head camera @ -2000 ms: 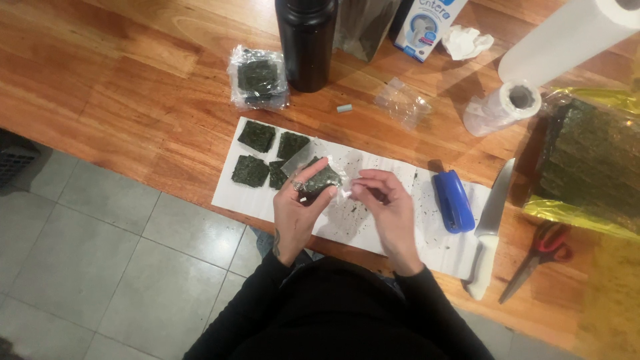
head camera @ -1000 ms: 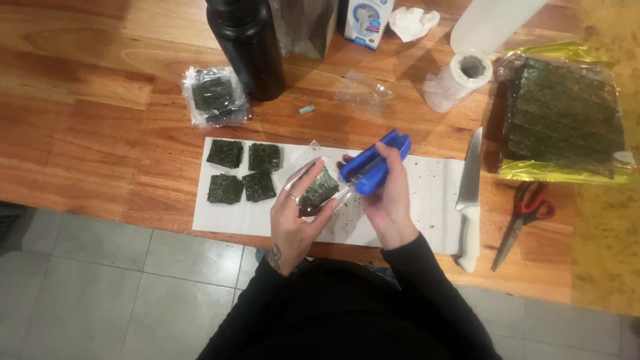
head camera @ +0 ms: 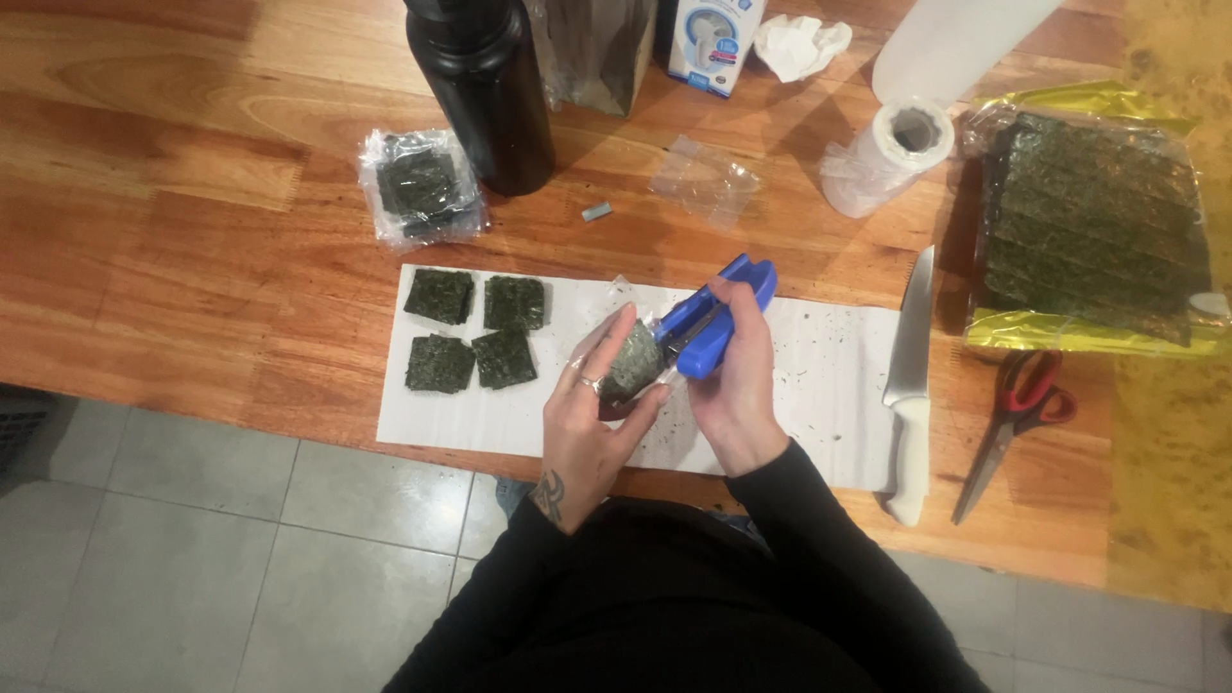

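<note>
My left hand (head camera: 595,423) holds a small clear plastic bag of cut nori (head camera: 633,364) between thumb and fingers. In my right hand (head camera: 739,385) is a blue stapler (head camera: 714,322), its jaws at the right edge of the bag; whether they are closed on the plastic cannot be told. Several small stacks of nori squares (head camera: 440,295) lie on the left part of a white paper sheet (head camera: 828,385) strewn with dark crumbs. Behind them sits a pile of wrapped nori packets (head camera: 422,188). A strip of staples (head camera: 597,212) lies on the wooden table.
A white-handled knife (head camera: 908,395) rests on the sheet's right edge, with red-and-black scissors (head camera: 1015,423) beside it. Further back stand a black bottle (head camera: 496,106), a carton (head camera: 715,43) and a plastic roll (head camera: 881,159). Large nori sheets (head camera: 1088,226) lie in open packaging at right.
Two seconds ago the blue stapler lay on the paper; my right hand has since picked it up and brought it to the bag's edge. My left hand still holds the bag.
</note>
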